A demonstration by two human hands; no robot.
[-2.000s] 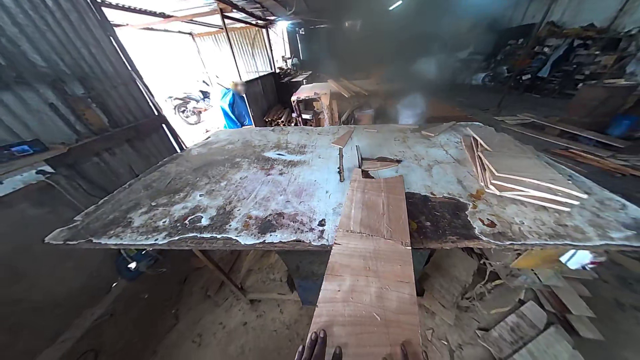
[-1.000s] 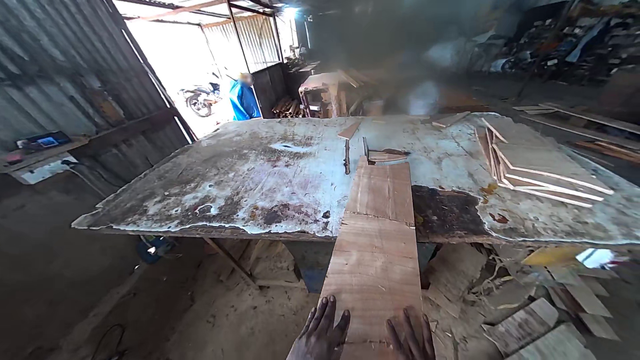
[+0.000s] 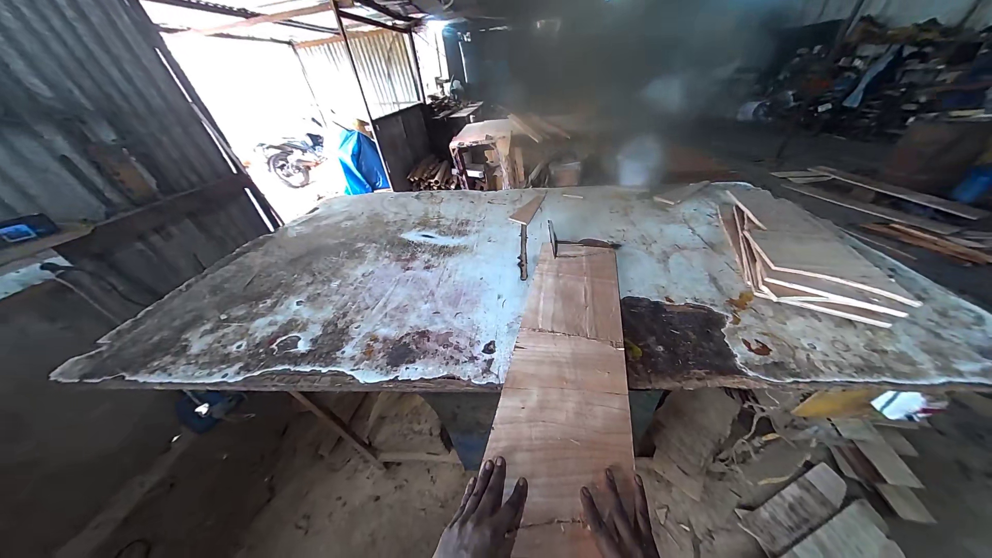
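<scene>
A long plywood strip [image 3: 570, 372] lies over the near edge of a worn worktable [image 3: 310, 294] and reaches toward me. My left hand [image 3: 487, 508] rests on the strip's left side near its close end, fingers spread. On the right side of the strip my right hand [image 3: 620, 515] lies with its fingers apart. The strip's far end meets an upright, thin dark metal piece [image 3: 552, 238], with a dark curved piece [image 3: 593, 243] just beside it; what they belong to is unclear. Left of that end runs a narrow slot [image 3: 523, 252] with a small wooden wedge [image 3: 528, 209] at its top.
Cut angled plywood pieces [image 3: 821, 256] are stacked on the table's right. Below, scrap boards [image 3: 798, 508] litter the floor at right. A blue device [image 3: 205, 409] sits under the table's left edge. Farther back are a wooden cabinet [image 3: 484, 155] and long boards [image 3: 891, 198].
The strip has advanced farther over the table since the earliest frame. Both hands, only partly in view then, now show more fully on it.
</scene>
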